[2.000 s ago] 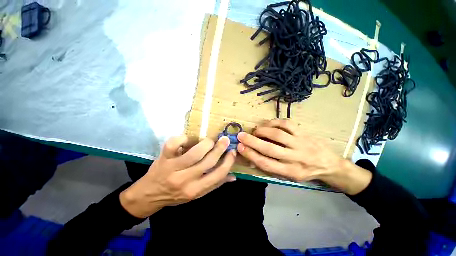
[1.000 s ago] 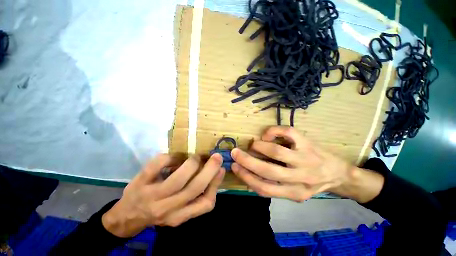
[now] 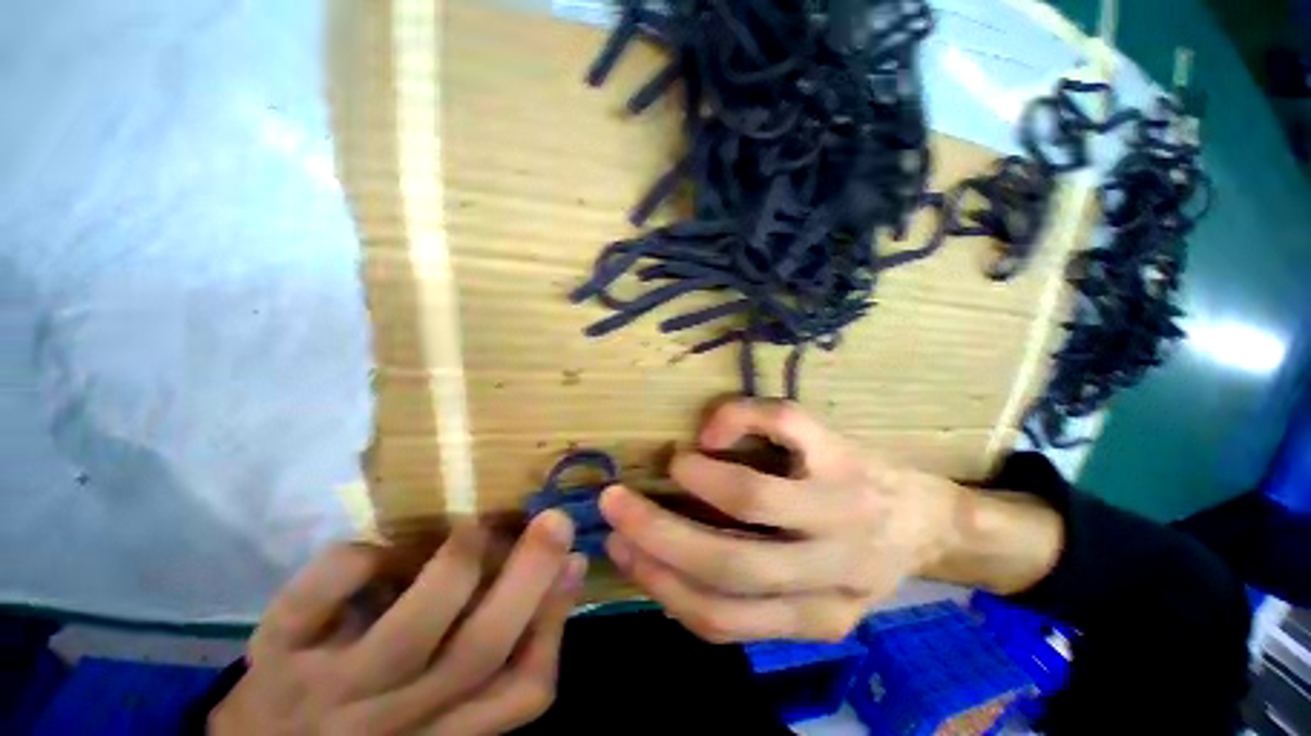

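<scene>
A small dark blue mini bag body is pinched between my two hands above the front edge of the cardboard. A thin dark handle arches above it as a small loop. My left hand grips its left side with thumb and fingertips and is slightly blurred. My right hand grips its right side. The fingertips cover much of the body, so how the handle ends sit is hidden.
A large dark handle pile lies at the top centre of the cardboard mat. A side handle pile lies beyond the right tape strip. A whitish sheet spreads at left. Blue crates show below the bench.
The view has shifted closer and to the right, so the dark piece at far left is out of sight. Both hands still hold the bag body, now lower in the picture.
</scene>
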